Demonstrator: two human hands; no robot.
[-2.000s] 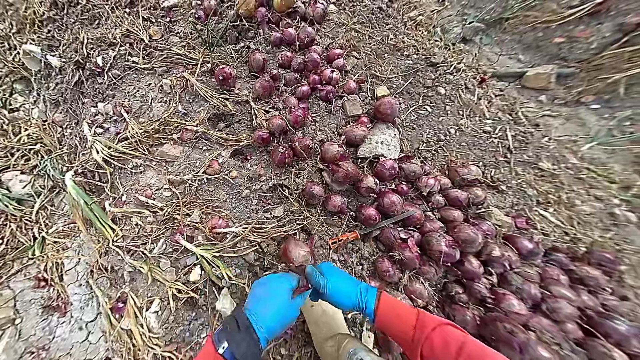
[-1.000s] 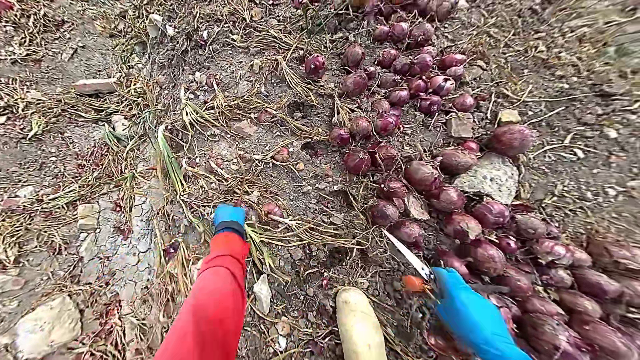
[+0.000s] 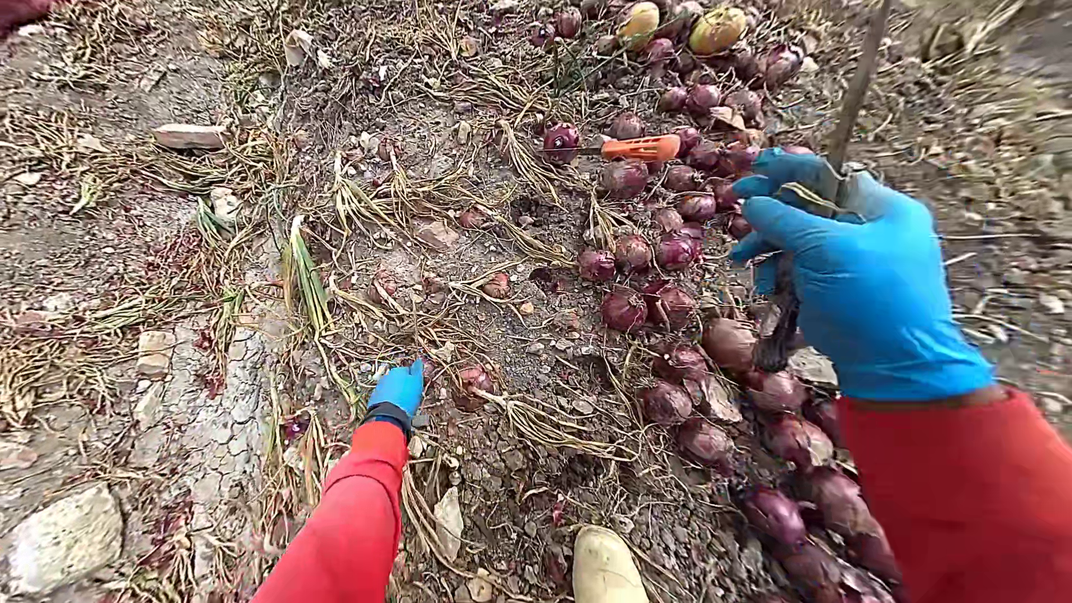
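My left hand, in a blue glove, is low over the soil at lower left, beside a red onion with dry leaves. Its fingertips are partly hidden, so what they hold cannot be told. At the right, my blue-gloved right hand is raised above the onion row, its fingers curled round a long, thin, brown stick-like thing that runs up and down past the palm. A knife with an orange handle is at upper centre, its dark blade toward a red onion.
Red onions form a long heap down the right side. Two yellowish onions are at the top. Dry onion leaves cover the soil. A large stone is at lower left, a flat stone at upper left, and a boot toe at the bottom.
Two seconds ago both hands were together at an onion; now they are apart. The right hand has risen from the orange-handled tool it was at one second ago. The view has shifted.
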